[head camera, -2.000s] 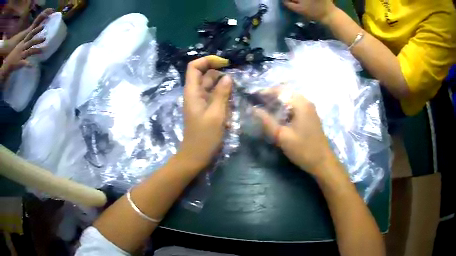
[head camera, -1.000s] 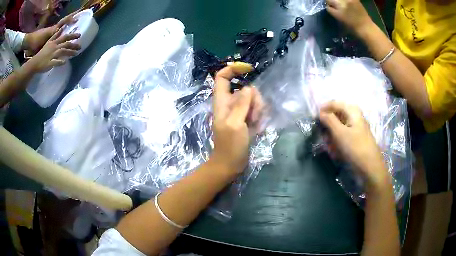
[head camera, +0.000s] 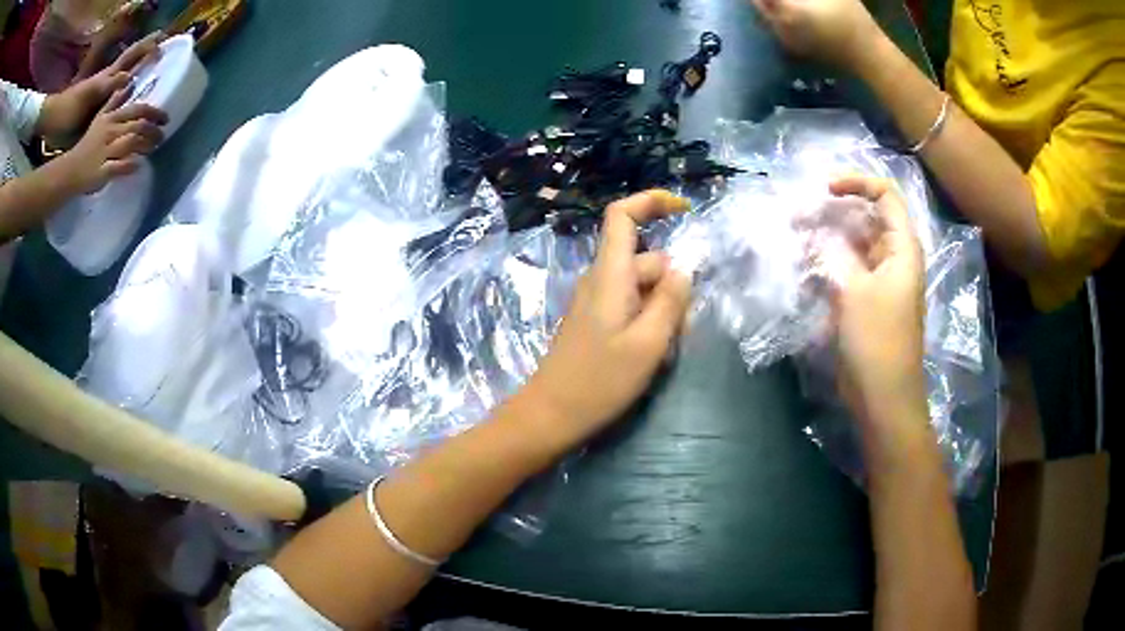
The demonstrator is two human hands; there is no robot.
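My left hand (head camera: 617, 323), with a yellow cover (head camera: 667, 201) on one fingertip, is near the middle with fingers curled. Shiny clear plastic (head camera: 755, 293) lies between my hands and touches the left fingertips; a firm grip is unclear. My right hand (head camera: 873, 290) is at the clear plastic bags on the right. Its fingers are bent and blurred, so its hold is unclear. Black coiled cables (head camera: 605, 146) lie loose beyond my left hand. Bagged cables (head camera: 444, 339) lie in a heap left of my hands, and one dark loop (head camera: 281, 358) shows through plastic.
White rounded parts (head camera: 352, 111) lie at left, some under plastic. A pale pole (head camera: 148, 431) crosses the lower left. A person in a yellow shirt (head camera: 1049, 111) reaches in at right. Another person's hands (head camera: 121, 142) hold a white part at far left. A cardboard box (head camera: 1049, 530) is lower right.
The clear bag seen raised between my hands a second ago is lower and crumpled. My left hand has moved right, and my right hand is higher over the right heap.
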